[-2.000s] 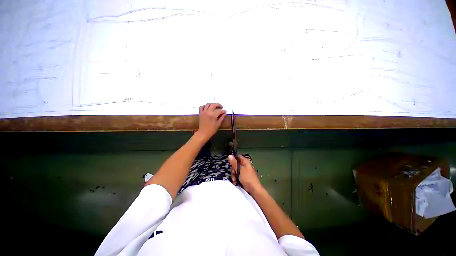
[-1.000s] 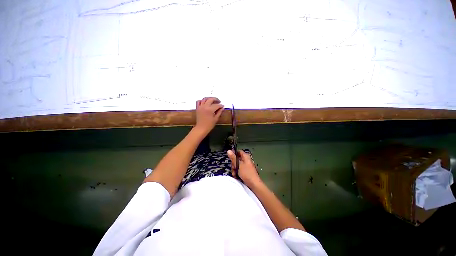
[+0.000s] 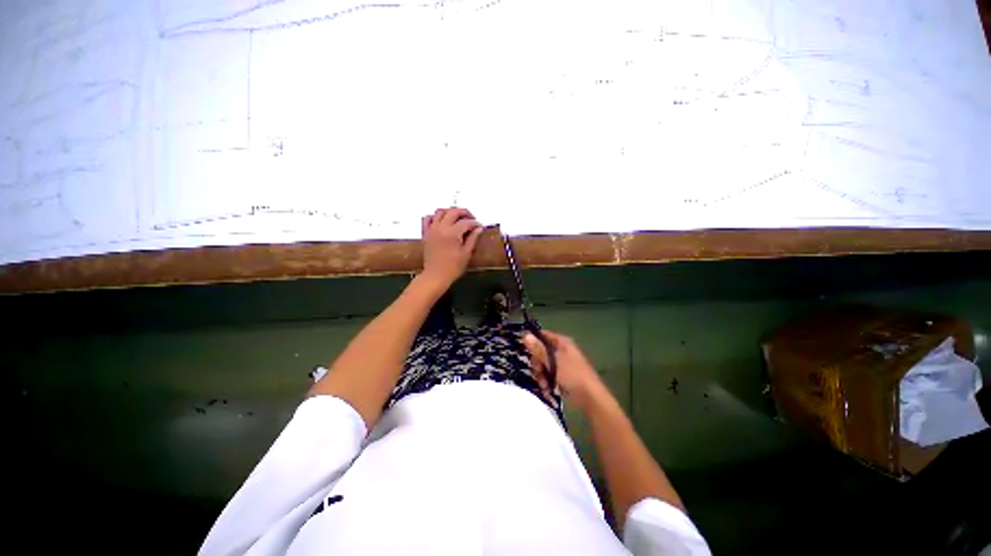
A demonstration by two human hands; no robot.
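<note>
The marker paper (image 3: 522, 119), white with thin printed outlines, covers the table top and ends near the table's front edge. Glare washes out its middle. My left hand (image 3: 450, 243) lies at the paper's front edge with its fingers bent; whether it pinches the paper I cannot tell. My right hand (image 3: 559, 365) is in front of my body, below table height in the picture, closed around the handles of the tailor's shears (image 3: 515, 274). The dark blades point away from me and their tips reach the paper's edge, just right of my left fingers.
The worn brown wooden table edge (image 3: 272, 258) runs across the view. A brown cardboard box (image 3: 842, 386) with white paper scraps (image 3: 941, 397) stands on the green floor (image 3: 695, 337) at the right. Small dark scraps lie on the floor.
My right hand has moved a little to the right with the shears, which now slant, with their handles further right. My left hand stays at the edge, while the view has shifted slightly.
</note>
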